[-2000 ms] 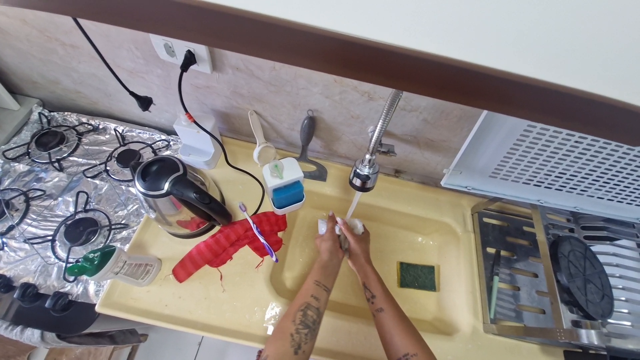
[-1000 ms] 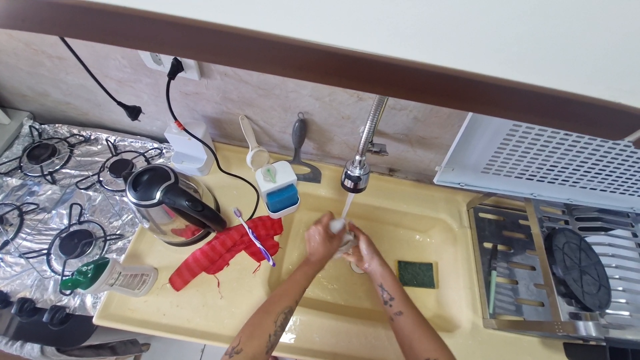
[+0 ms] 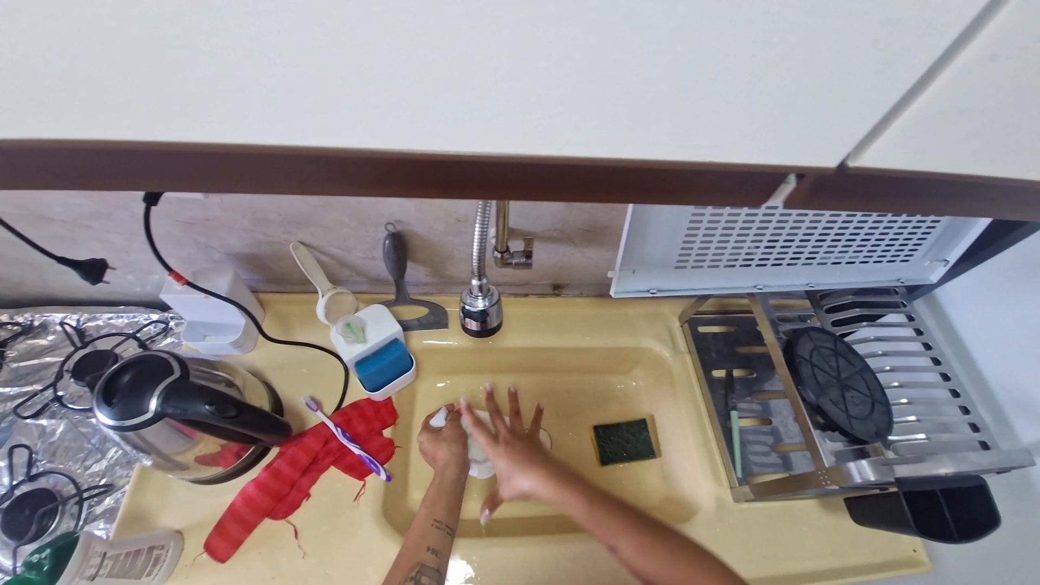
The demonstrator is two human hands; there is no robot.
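My left hand (image 3: 444, 443) is closed on a small white item whose kind I cannot tell, at the left side of the yellow sink basin (image 3: 569, 361). My right hand (image 3: 516, 455), fingers spread, is beside it over a white round object (image 3: 481, 465) that it partly hides. A dark green scouring sponge (image 3: 624, 441) lies on the basin floor to the right. Above the hands hangs the chrome faucet head (image 3: 481, 310), with no water seen running from it.
Left of the basin are a red cloth (image 3: 284, 496) with a toothbrush (image 3: 349, 441) on it, an electric kettle (image 3: 187, 414), and a dispenser (image 3: 370, 341) holding a blue sponge (image 3: 384, 365). A metal dish rack (image 3: 756, 325) stands right. White cabinets (image 3: 487, 73) overhang the wall.
The hands were together under running water; the water has stopped. The right hand has come away from the left, its fingers spread. The view has shifted upward.
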